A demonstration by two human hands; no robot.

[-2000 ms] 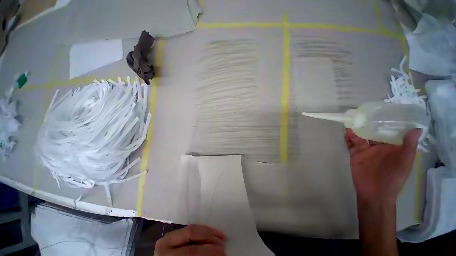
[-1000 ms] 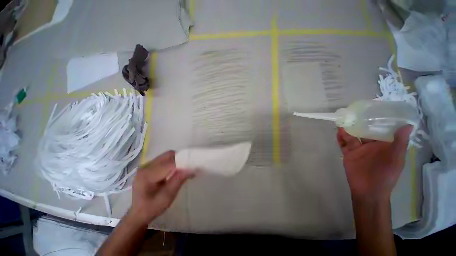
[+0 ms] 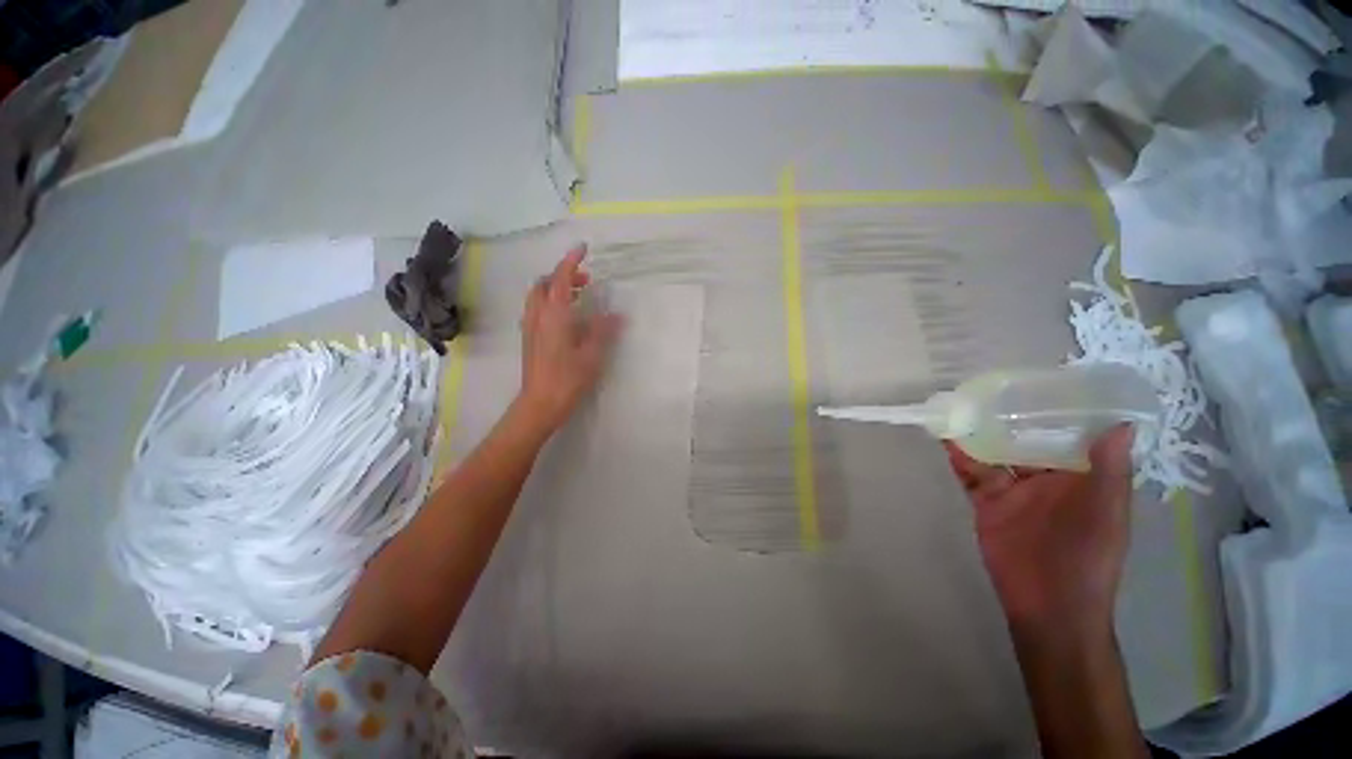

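A large thin off-white garment body panel lies flat on the table cover, barely paler than it. Its two straps point away from me, with a U-shaped neckline between them. My left hand is at the outer side of the left strap, fingers spread and slightly blurred, holding nothing visible. My right hand holds a translucent glue bottle sideways above the panel's right side. Its long thin nozzle points left, over the yellow line near the neckline.
A big heap of narrow white strips lies left, with a dark crumpled cloth and a white rectangle above it. Short strips, stacked white panels and loose scrap fabric lie right. Yellow tape crosses the cover.
The small off-white piece in my left hand is no longer seen there. My left hand has moved forward to the left strap. The bottle stays in my right hand; the view has tilted up.
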